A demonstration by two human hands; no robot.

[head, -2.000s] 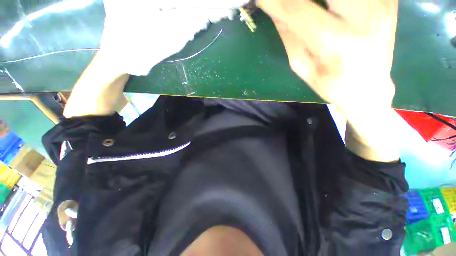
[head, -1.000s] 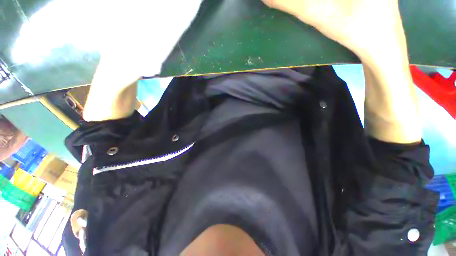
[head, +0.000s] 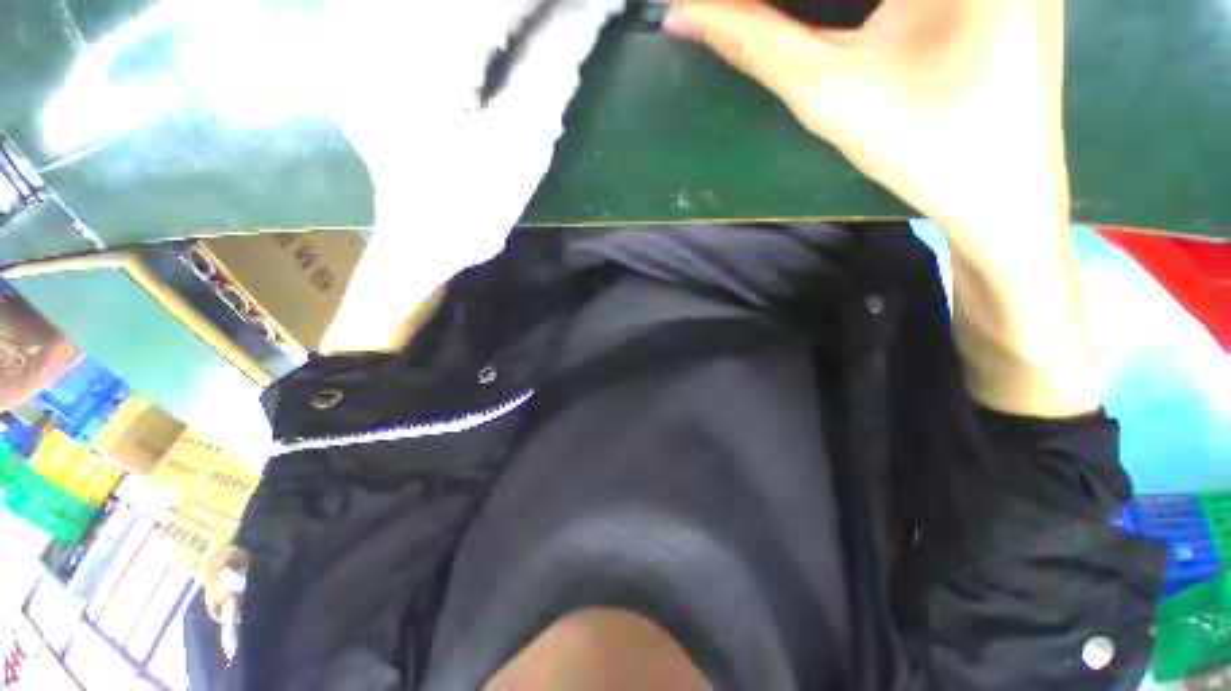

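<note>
My left hand [head: 466,128], in a white glove with a dark smudge, reaches over the dark-green bench [head: 716,149]. Its fingers are cut off by the top edge, so its grip cannot be told. My bare right hand [head: 932,108] is to its right, its thumb pointing left. A small dark piece [head: 648,16] shows at the top edge between the glove and the right thumb tip, and the right hand pinches it. What it belongs to is hidden. A dark shape [head: 826,11] shows under the right hand, too cut off to name.
The bench's front edge runs across just before my black jacket. A red thing [head: 1181,277] is below the bench at the right. At the lower left are cartons [head: 203,479], blue, yellow and green crates [head: 47,493], and part of a person [head: 34,358].
The gloved left hand has moved right, closer to the right hand, and the dark piece has come into view. The yellow-gold piece and thin strand seen two seconds ago no longer show.
</note>
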